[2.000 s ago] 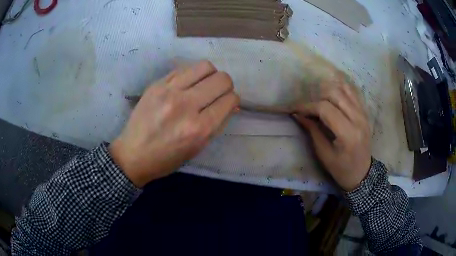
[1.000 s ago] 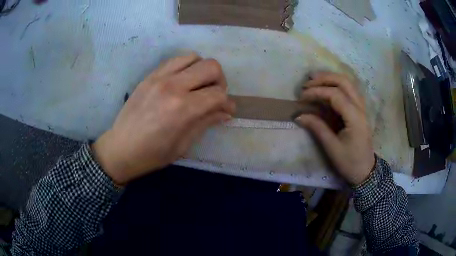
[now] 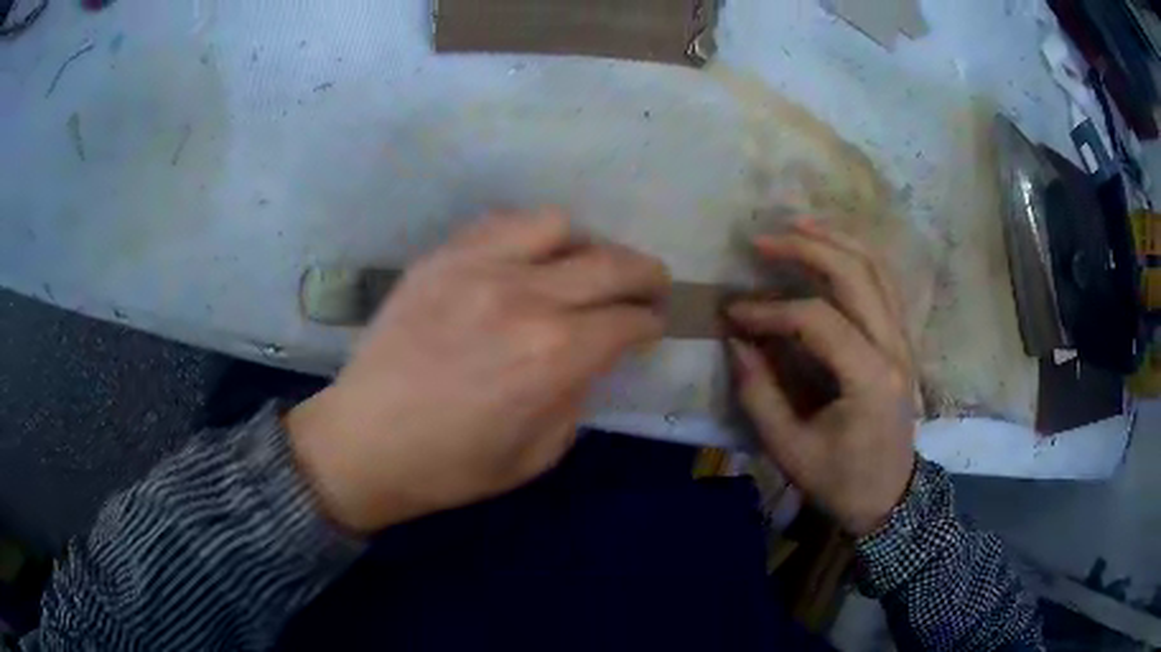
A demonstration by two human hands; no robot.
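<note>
A narrow brown fabric strip (image 3: 694, 310) lies flat on the whitish cloth cover in front of me, showing between my hands. The dark template (image 3: 378, 290) sticks out left of my left hand, with its pale wrapped end (image 3: 332, 293). My left hand (image 3: 490, 344) is blurred and lies over the strip and template, its fingertips at the strip's middle; its exact grip is hidden. My right hand (image 3: 828, 369) has its thumb and forefinger pinched on the strip's right end, the other fingers curled loosely.
A stack of brown tabs (image 3: 573, 28) is at top centre, cut by the frame. Pale fabric blanks (image 3: 881, 18) lie at upper right. The steam iron (image 3: 1076, 255) rests on a dark plate (image 3: 1080, 397) at the right edge. The table's curved front edge (image 3: 637, 419) borders my dark lap.
The strip has moved slightly down. The pale template end is now visible on the left. My left hand has shifted right and down; my right hand now pinches the strip's end. The view has shifted slightly.
</note>
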